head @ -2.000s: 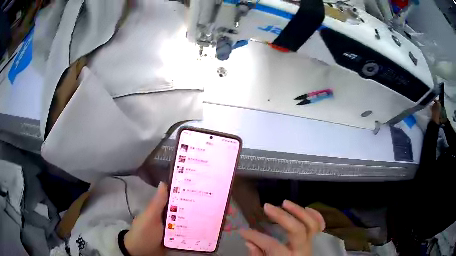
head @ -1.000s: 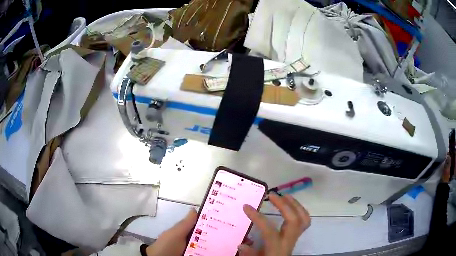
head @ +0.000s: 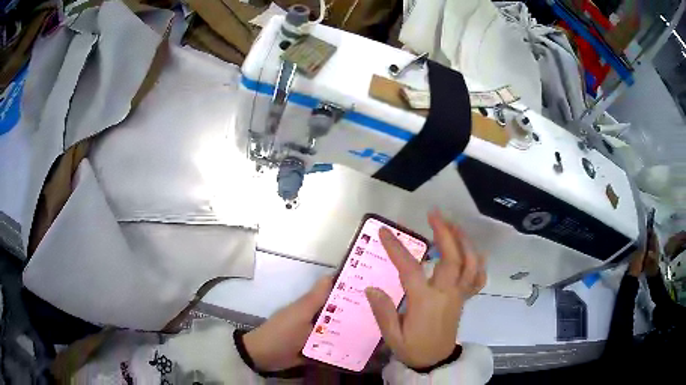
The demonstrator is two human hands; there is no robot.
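A smartphone (head: 350, 316) with a lit pink-white screen showing a list is held upright and tilted to the right, at the table's front edge. My left hand (head: 289, 331) grips its lower left side. My right hand (head: 429, 297) is over the phone's right part, fingers spread, with the index fingertip at the upper screen. It holds nothing. The pale grey garment panels (head: 162, 173) lie at the left, reaching the lit needle area (head: 259, 158) of the sewing machine. Whether the presser foot presses on them cannot be told.
The white lockstitch machine (head: 353, 83) spans the middle to right, with a black band (head: 440, 128) and an olive-brown swatch (head: 308, 54) on its head. Pale cloth (head: 466, 45) is heaped behind it. Another person's hands (head: 645, 252) show at the right edge.
My right hand has moved from beside the phone to over its screen. The phone stands higher against the table than two seconds ago. The view has shifted, showing more of the machine head.
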